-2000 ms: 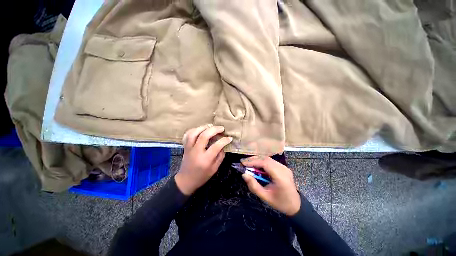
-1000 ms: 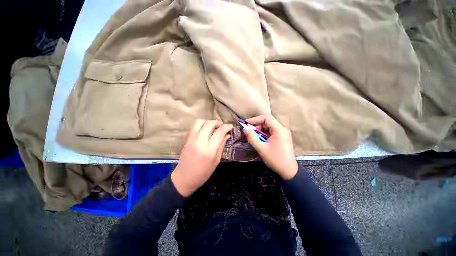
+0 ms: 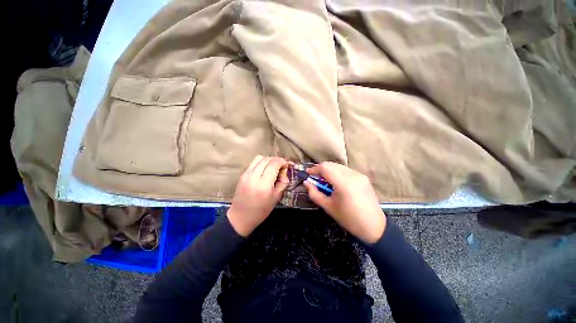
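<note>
A tan jacket point(image 3: 391, 132) lies spread over the table, with a buttoned flap pocket point(image 3: 144, 126) at the left. A tan sleeve point(image 3: 294, 82) runs down to the table's front edge, its cuff turned to show brown plaid lining point(image 3: 300, 199). My left hand point(image 3: 258, 192) pinches the cuff edge between thumb and fingers. My right hand point(image 3: 348, 197) holds blue-handled thread snips point(image 3: 318, 183), their dark tips at the plaid lining beside my left fingertips. Whether the blades touch a thread is too small to tell.
The pale table's edge point(image 3: 145, 201) runs across in front of me. Another tan jacket point(image 3: 47, 145) hangs at the left into a blue crate point(image 3: 189, 228). More tan cloth point(image 3: 556, 107) lies at the far right. Fine thread clippings lie on my dark lap point(image 3: 294, 271).
The cuff has been turned so plaid lining shows. My right hand has moved up from below the table edge and brought the snips to the cuff. My left hand still holds the cuff.
</note>
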